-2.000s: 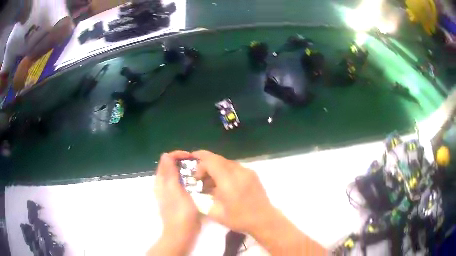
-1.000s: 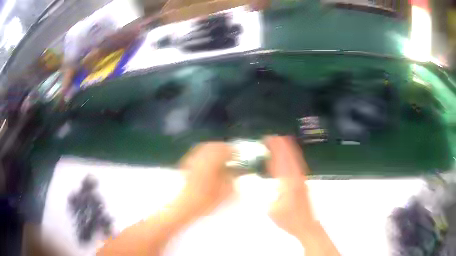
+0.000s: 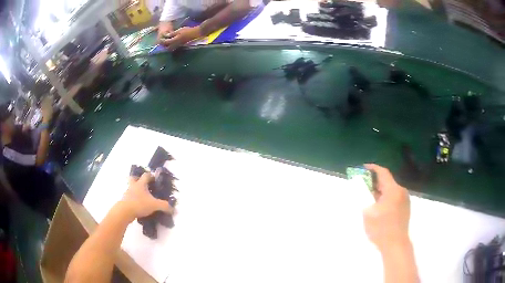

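Observation:
My right hand [image 3: 387, 204] holds a small green circuit board [image 3: 361, 177] between thumb and fingers, over the far edge of the white surface. My left hand [image 3: 141, 199] is on a pile of black plastic parts [image 3: 161, 184] at the left of the white surface. Its thumb and fingers are spread around part of the pile. Whether it grips a piece cannot be told.
The green belt [image 3: 232, 121] runs beyond the white ledge, with black corded parts and another board [image 3: 443, 148] on it. A cardboard box [image 3: 65, 237] stands at the near left. Black cords [image 3: 487, 262] lie at the lower right. Another person's hands [image 3: 180, 37] are across the belt.
The hands were together around the board. Now they are apart, the left at the black pile and the right still with the board. The view has swung left.

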